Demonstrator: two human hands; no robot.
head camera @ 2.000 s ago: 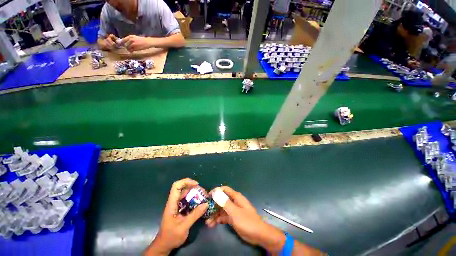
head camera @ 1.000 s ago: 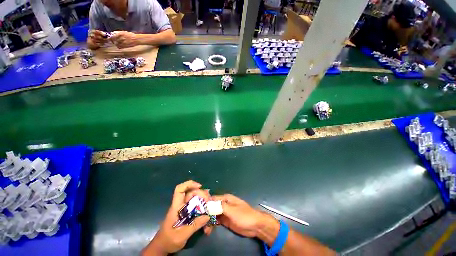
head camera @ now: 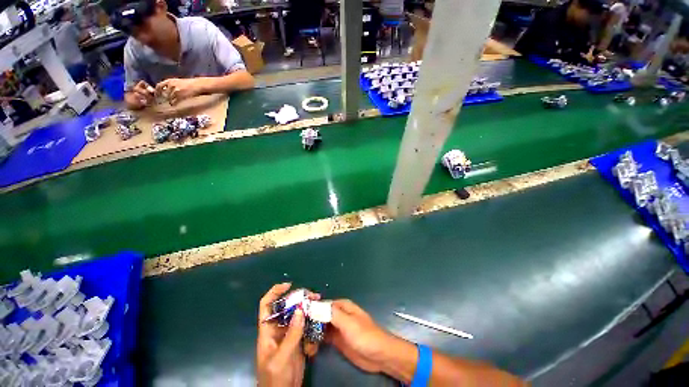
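Observation:
My left hand (head camera: pixel 281 340) holds a wired circuit board assembly (head camera: pixel 296 304), a small cluster of dark, green and white parts with some red, above the dark green bench. My right hand (head camera: pixel 363 336) touches the assembly from the right; a white piece (head camera: pixel 320 311), part or finger tape, shows at its fingertips. I cannot tell whether the right fingers grip the assembly or only steady it. A blue wristband is on my right wrist. A slim white tool (head camera: pixel 433 325) lies on the bench to the right of my hands.
Blue trays with white housings stand at left (head camera: pixel 130 302) and right (head camera: pixel 616 160). A pale metal post (head camera: pixel 438 98) rises at the bench edge. The green belt (head camera: pixel 227 193) carries several small units. A person (head camera: pixel 185 57) works opposite, beside board clusters (head camera: pixel 180 128).
The assembly has turned slightly in my hands. The view has shifted and tilted. The units on the belt have moved left, and the person opposite has raised their head into view.

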